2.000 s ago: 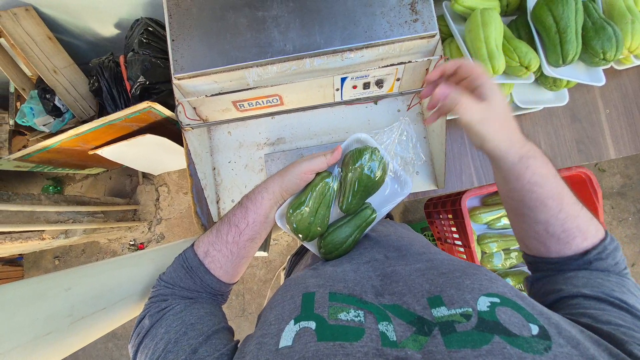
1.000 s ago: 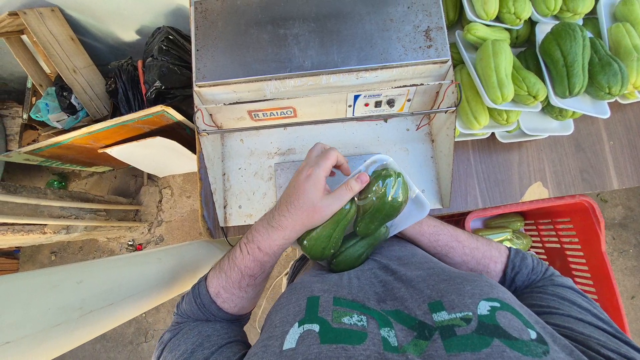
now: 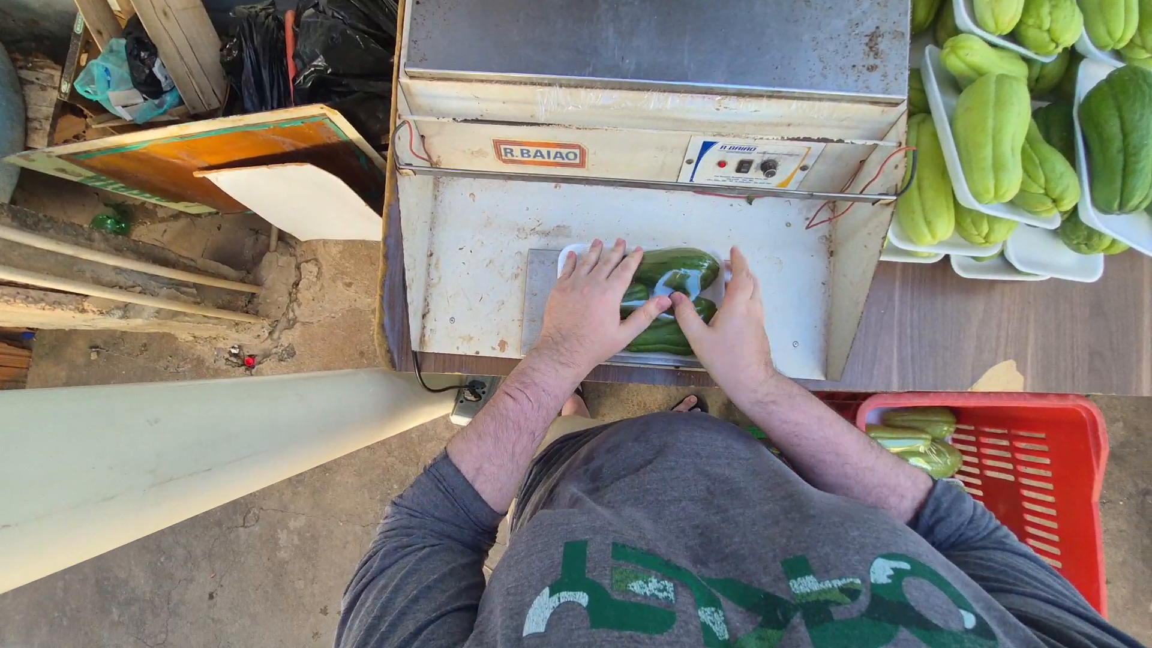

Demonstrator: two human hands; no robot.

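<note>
A white foam tray of dark green chayotes [image 3: 677, 268] under clear film lies on the metal plate [image 3: 540, 286] of a film-wrapping machine [image 3: 486, 225]. My left hand [image 3: 594, 301] rests flat over the tray's left side, its fingers spread and pointing away from me. At the tray's right side, my right hand [image 3: 727, 328] has its fingers up along the edge. Both thumbs nearly meet on the wrapped chayotes. Neither hand is closed around the tray. My palms hide part of it.
Stacked foam trays of light and dark green chayotes [image 3: 990, 135] stand on the wooden table [image 3: 918, 333] at the right. A red plastic crate [image 3: 1080, 450] holding wrapped chayotes is below it. Across the machine runs a thin metal bar [image 3: 630, 183]. A pale panel [image 3: 225, 459] slants in at the left.
The wrapped tray has gone from in front of my shirt onto the machine's plate. Both hands now lie on it; two seconds ago my left hand held it and my right was raised.
</note>
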